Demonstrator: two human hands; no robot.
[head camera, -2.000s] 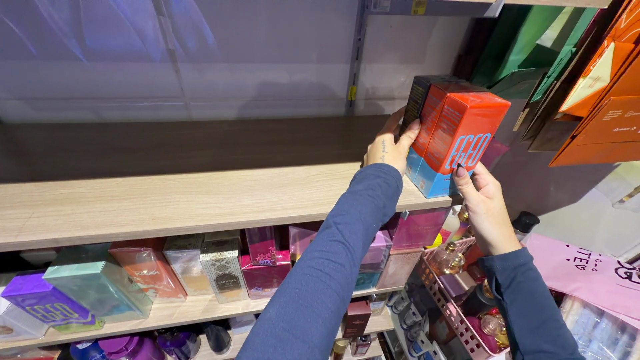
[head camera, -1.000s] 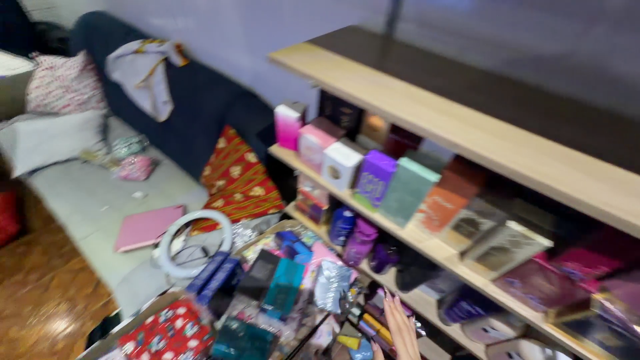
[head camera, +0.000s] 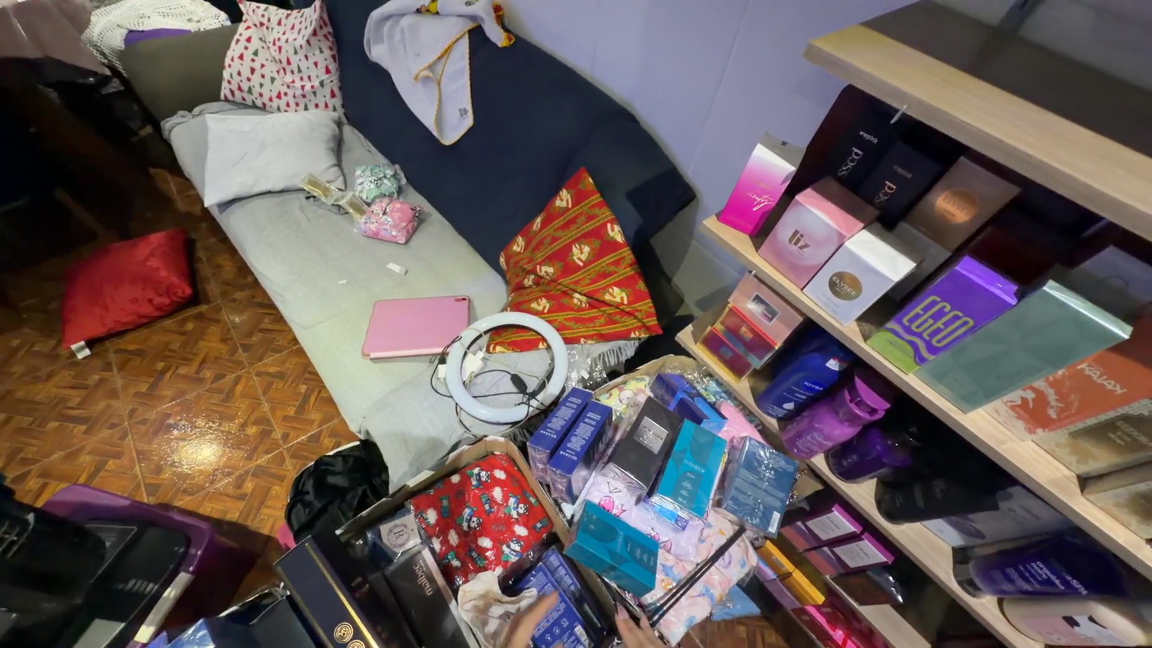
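Note:
My left hand (head camera: 531, 621) is at the bottom edge, mostly cut off and blurred, against a dark blue printed box (head camera: 560, 603) and beside a crumpled white cloth (head camera: 493, 605). To its right, my right hand (head camera: 635, 630) shows only its fingers, at the carton's edge near some thin dark sticks (head camera: 697, 576). Whether either hand grips anything is not clear. Around them are a red patterned package (head camera: 484, 515), a black Malbec box (head camera: 427, 594), teal boxes (head camera: 614, 547), a black box (head camera: 644, 443) and a plastic-wrapped blue box (head camera: 758, 486).
Wooden shelves (head camera: 967, 418) on the right hold perfume boxes and purple bottles (head camera: 837, 414). Behind the cartons stands a sofa (head camera: 270, 243) with a ring light (head camera: 464, 369), a pink tablet or case (head camera: 416, 327) and cushions (head camera: 580, 261). A red cushion (head camera: 130, 286) lies on the floor.
The view has swung left from the shelf's end to the sofa and cartons. Two seconds ago both hands were on a red-and-blue Egeo box at the upper shelf; now they are low at the cartons.

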